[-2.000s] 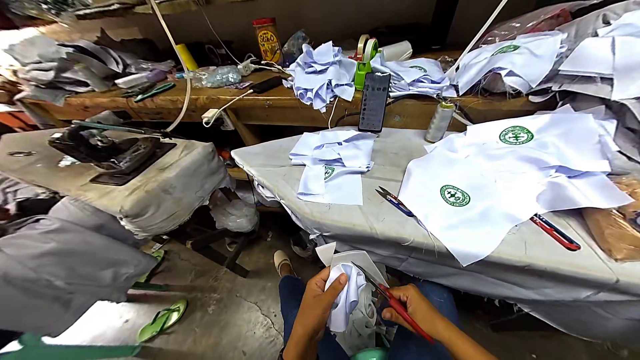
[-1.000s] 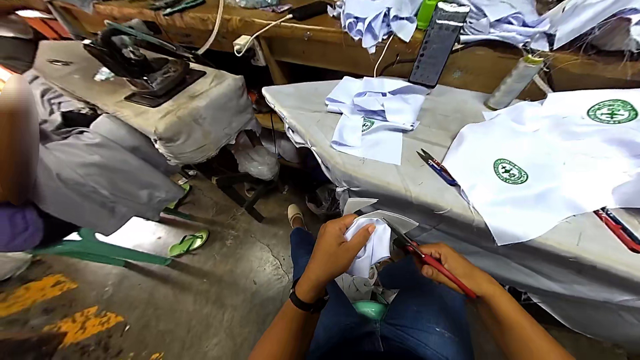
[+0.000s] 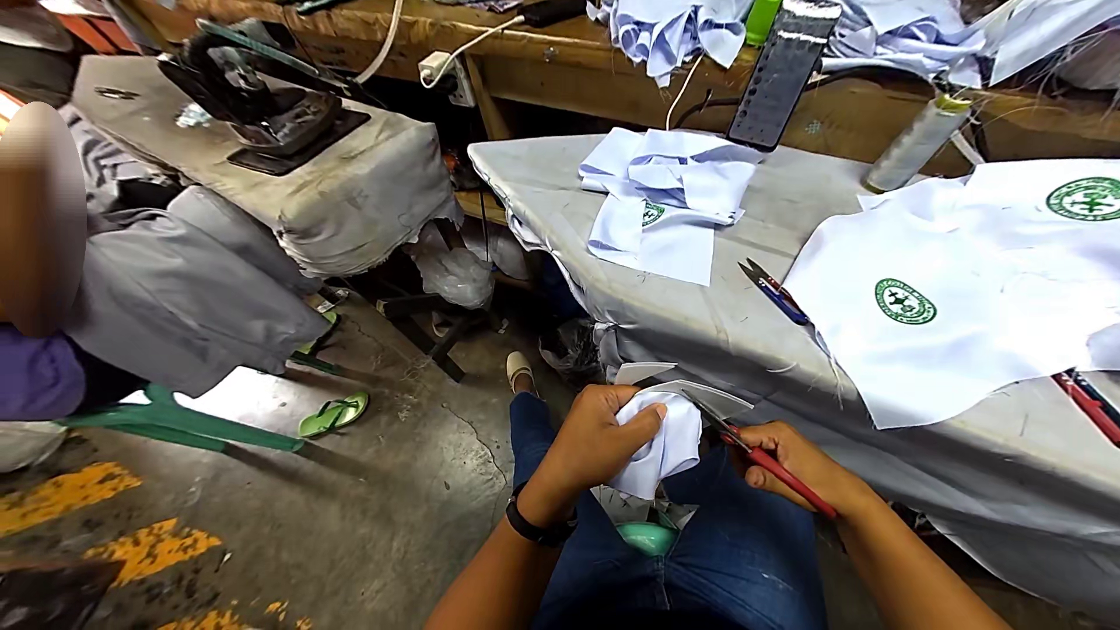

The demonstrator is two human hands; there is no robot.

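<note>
My left hand grips a bunched piece of white fabric above my lap, thumb on top. Red-handled scissors are in my right hand, their blades at the edge of the pale material by the fabric's upper right side. A green bowl shows between my legs, partly hidden. On the grey cloth-covered table lie folded white pieces, thread snips with blue handles, and large white fabric pieces bearing green round emblems.
An iron stands on a padded board at the left. A person in purple sits beside it with grey cloth. A phone leans near a thread spool. Another red-handled tool lies at the table's right edge. A green flip-flop rests on the floor.
The view has shifted left and down, and the seated person has come into it at the left. My left hand still holds the white fabric and my right hand the scissors.
</note>
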